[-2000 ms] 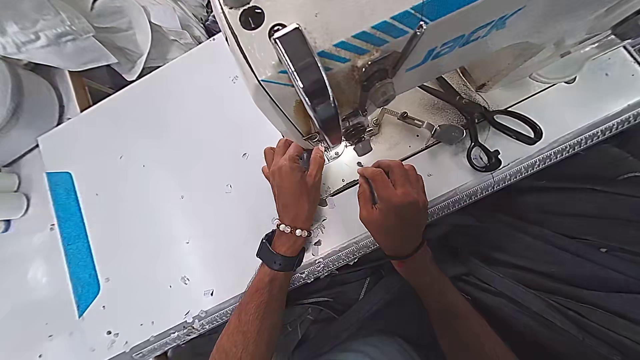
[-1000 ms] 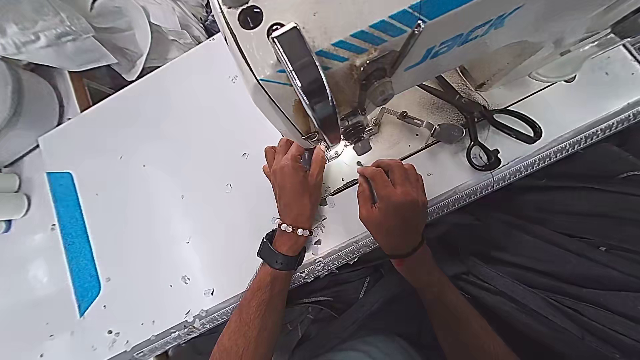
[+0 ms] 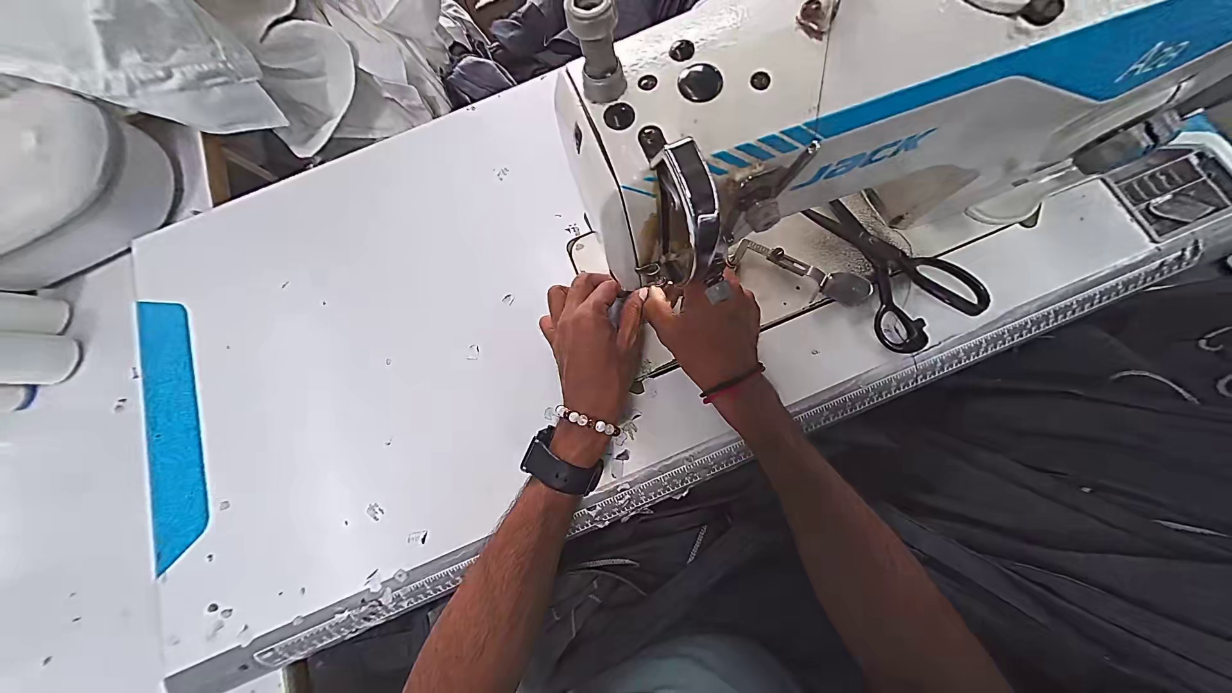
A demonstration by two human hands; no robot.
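Note:
A white Jack sewing machine [image 3: 866, 125] stands on the white sewing table [image 3: 337, 385]. My left hand [image 3: 595, 337], with a bead bracelet and a black watch at the wrist, is at the left of its needle area, fingers bent. A small dark piece, perhaps fabric, shows between its thumb and fingers. Close beside it, my right hand [image 3: 710, 332] reaches under the presser foot area, its thumb near the left thumb. The machine head partly hides the right fingers, so what they hold cannot be told. Black-handled scissors [image 3: 905, 269] lie to the right of the hands, by a metal guide [image 3: 794, 265].
Dark fabric [image 3: 1059, 462] lies along the table's front edge, which bears a measuring scale [image 3: 866, 409]. White cloth [image 3: 144, 58] is heaped at the upper left, above white thread cones [image 3: 34, 356]. Small scraps [image 3: 375, 512] dot the tabletop.
My right hand has moved left and up toward the needle, and is now close to my left hand. The view has shifted, showing more of the machine's top.

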